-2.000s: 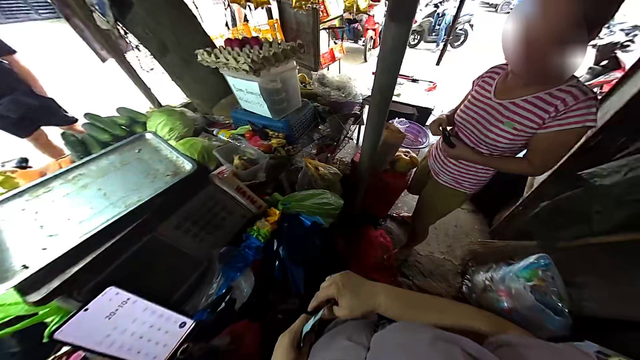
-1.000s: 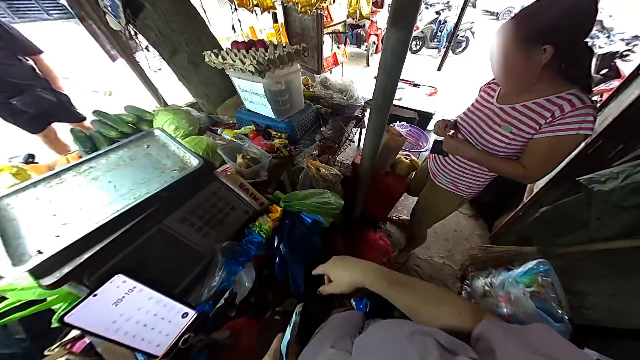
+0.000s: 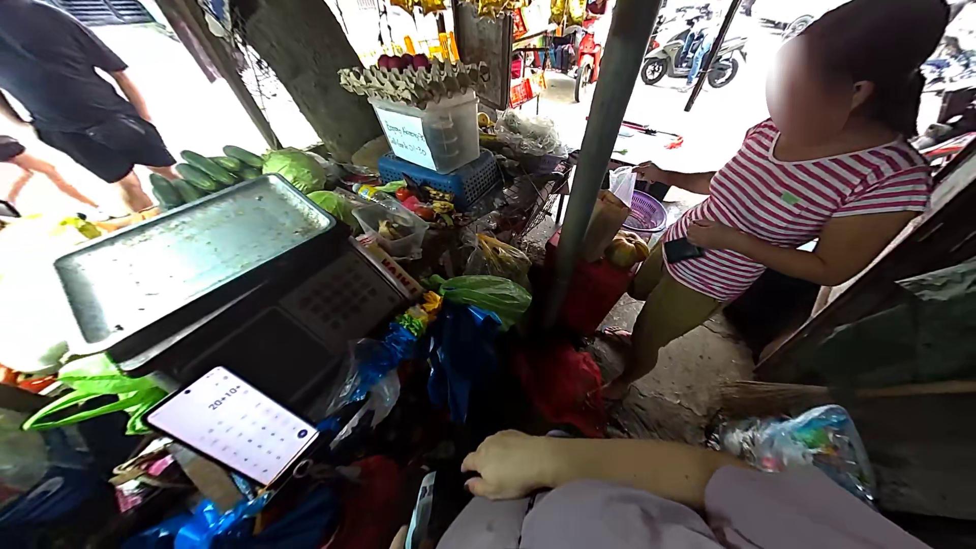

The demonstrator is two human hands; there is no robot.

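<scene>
My right hand (image 3: 511,463) rests palm down at the edge of my lap, its fingers partly curled; what lies under them is hidden. Only a sliver of my left hand (image 3: 398,538) shows at the bottom edge, against a thin, flat, light-coloured item (image 3: 422,507) that it appears to hold. A smartphone (image 3: 232,423) with a calculator on its lit screen leans in front of a digital weighing scale (image 3: 335,293) with a metal tray (image 3: 198,252). Blue plastic bags (image 3: 463,354) and a green leafy vegetable (image 3: 488,296) are just beyond my right hand.
Cucumbers (image 3: 206,174), a cabbage (image 3: 293,169) and a clear tub (image 3: 427,126) under egg trays (image 3: 415,80) stand behind the scale. A metal post (image 3: 602,145) rises at centre. A person in a striped shirt (image 3: 808,191) stands at right, near a red container (image 3: 583,293).
My right hand, which pointed with a finger a second ago, is now lower with its fingers curled. The person at right has extended one hand toward a plastic bag by the post.
</scene>
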